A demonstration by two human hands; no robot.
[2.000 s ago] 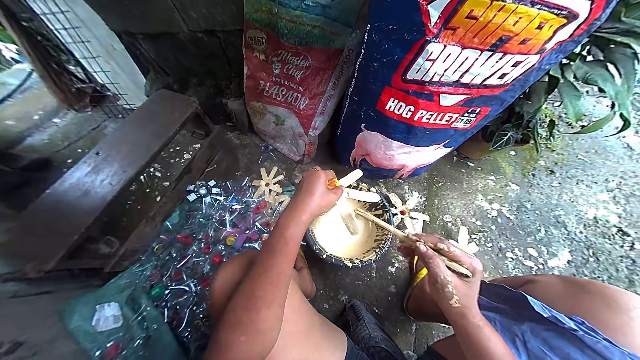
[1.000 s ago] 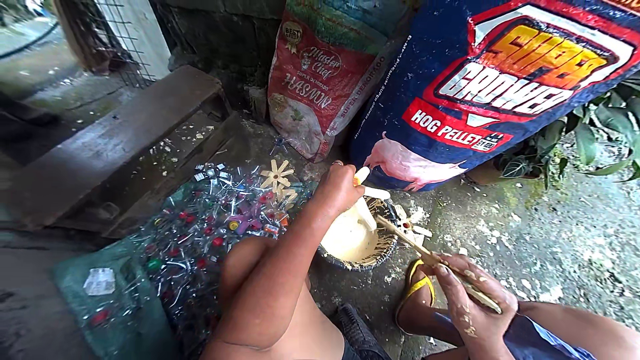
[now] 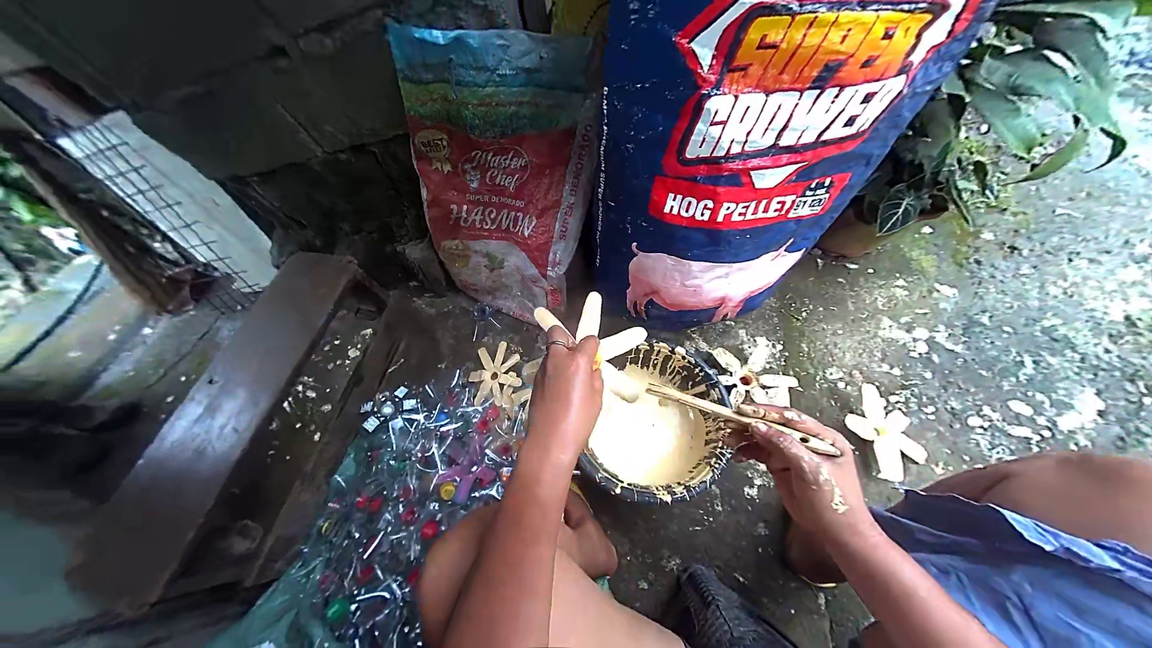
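Note:
My left hand [image 3: 569,382] grips a flower-shaped piece cut from a plastic bottle [image 3: 589,326], its petals coated in cream paint, over the left rim of the basin. In my right hand [image 3: 792,445] is a wooden-handled paintbrush [image 3: 720,409], its paint-covered head against or close to the lowest petals. Beneath both lies a round dark basin [image 3: 711,472] with cream paint [image 3: 652,441] inside and dried streaks on its wall. Coated flower pieces lie on the ground: one [image 3: 495,373] left of the basin, one [image 3: 754,378] by its right rim, another [image 3: 886,432] farther right.
Uncoated clear bottle pieces with coloured caps [image 3: 405,504] are heaped at lower left on green sacking. A low wooden bench [image 3: 225,405] stands beyond them. A rice sack [image 3: 504,180] and a large blue hog-feed sack [image 3: 720,225] stand behind the basin. A leafy plant [image 3: 1008,117] grows at upper right.
The flower piece in my left hand has turned so that several petals now point upward. The brush remains in my right hand. The view has shifted.

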